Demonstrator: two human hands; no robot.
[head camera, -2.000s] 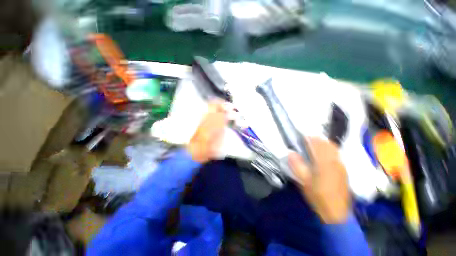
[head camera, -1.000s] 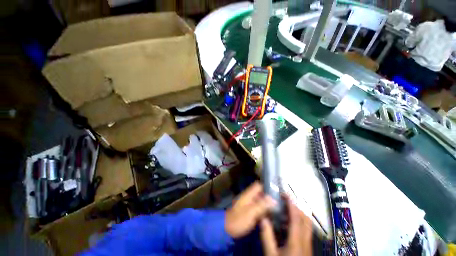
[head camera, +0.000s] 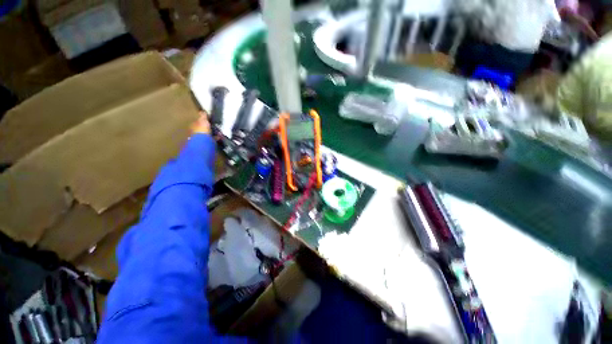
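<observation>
My left hand (head camera: 200, 125) is small and blurred at the end of the stretched blue sleeve, beside dark handle-like parts (head camera: 218, 106) at the belt's left end. Its fingers are mostly hidden, so I cannot tell if it holds anything. My right hand is not in view. A hot-air brush (head camera: 437, 222) lies on the white cloth (head camera: 376, 265), its barrel pointing up and left. Its handle is open and shows coloured wires (head camera: 473, 312). A blurred pale grey shape (head camera: 303, 304) is low in the middle; I cannot tell what it is.
An orange-rimmed multimeter (head camera: 301, 149) stands beside a green-rimmed wire spool (head camera: 339, 196). Open cardboard boxes (head camera: 100, 144) are on the left, one holding white wrapping (head camera: 236, 252). More brushes lie lower left. White parts (head camera: 466, 138) sit on the green belt; people are at upper right.
The view has shifted. My left hand has left the grey handle shell and stretched out to the upper left. My right hand has gone out of the picture. The brush stays on the cloth.
</observation>
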